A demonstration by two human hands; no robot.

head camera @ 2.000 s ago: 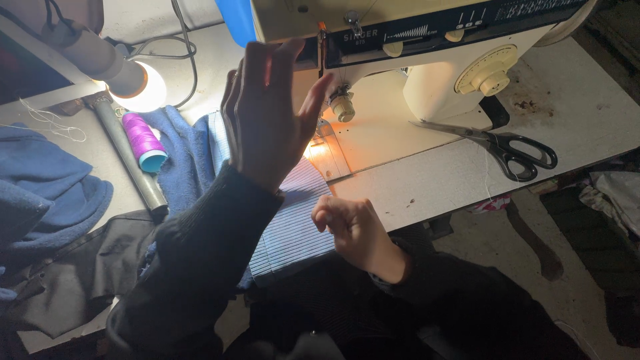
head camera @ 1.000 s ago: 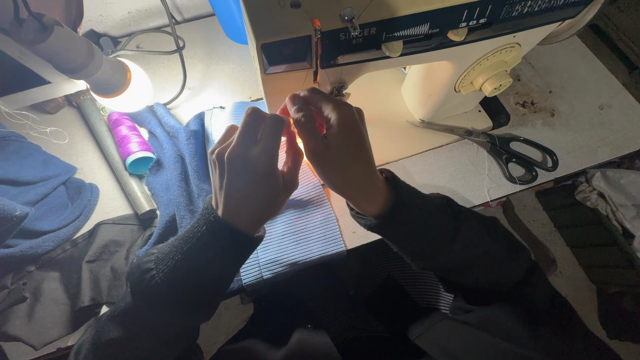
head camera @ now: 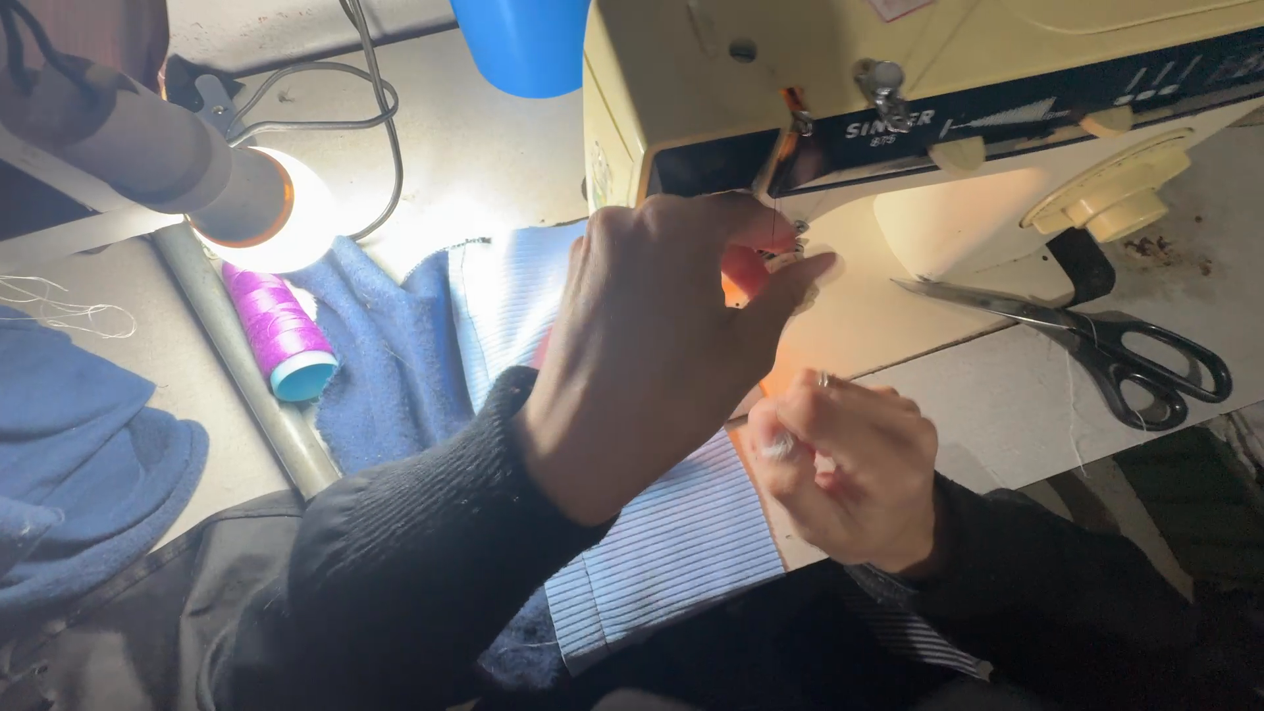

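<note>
My left hand (head camera: pixel 657 346) is raised in front of the needle area of a cream Singer sewing machine (head camera: pixel 958 64). Its thumb and forefinger are bent close to a fine thread (head camera: pixel 774 222) that hangs from the machine head; whether they pinch it I cannot tell. Lower and to the right, my right hand (head camera: pixel 849 464) is curled with its fingertips together, and whether something thin is between them is not clear. Striped light blue fabric (head camera: pixel 681 533) lies beneath both hands and reaches toward the machine's bed. The presser foot is mostly hidden behind the left fingers.
Black-handled scissors (head camera: pixel 1106 351) lie at the right beside the machine. On the left are a purple thread cone (head camera: pixel 276 331), a grey tube (head camera: pixel 247 365), a lit lamp (head camera: pixel 267 212) with its cable, and blue fleece (head camera: pixel 79 474). A blue container (head camera: pixel 523 44) stands behind.
My hands were close together below the machine head one second ago. The right hand has since moved down and away, while the left is up by the hanging thread.
</note>
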